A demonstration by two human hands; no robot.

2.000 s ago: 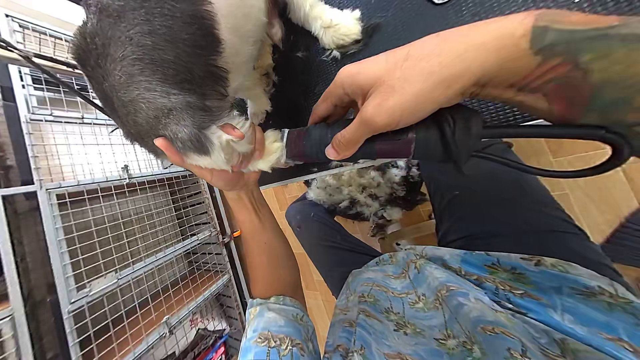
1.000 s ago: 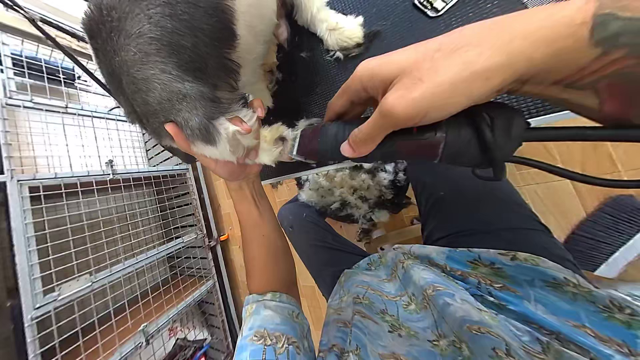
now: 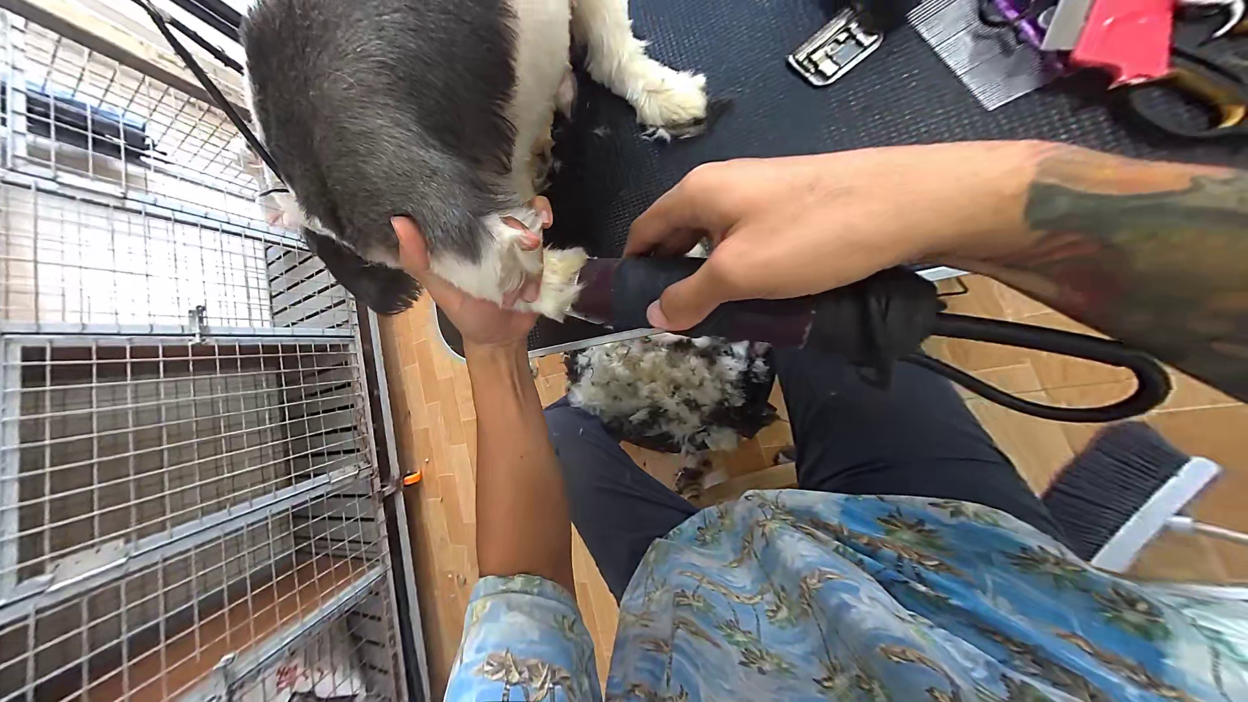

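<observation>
A grey and white dog [image 3: 390,107] stands on the black textured grooming table [image 3: 780,122], its head out of view. My left hand [image 3: 478,288] is closed around one of its white-furred legs, with the paw [image 3: 558,283] sticking out to the right. Dark, corded electric hair clippers [image 3: 741,310] lie in my right hand [image 3: 751,234], fingers on top and thumb along the near side. The clipper head meets the fur of that paw; the blade edge is mostly hidden. Another white paw [image 3: 673,97] rests on the table further back.
Wire cages [image 3: 185,439] line the left side. On the table's far right lie a detached clipper blade [image 3: 836,47], a fine comb [image 3: 980,58] and scissors [image 3: 1209,93]. Below the table edge is a heap of cut fur [image 3: 673,385]; a broom [image 3: 1121,487] is at the lower right.
The view has shifted, so more of the tools on the table shows. My left hand still holds the leg. The clippers stay close to the paw, and their cord has changed its curve.
</observation>
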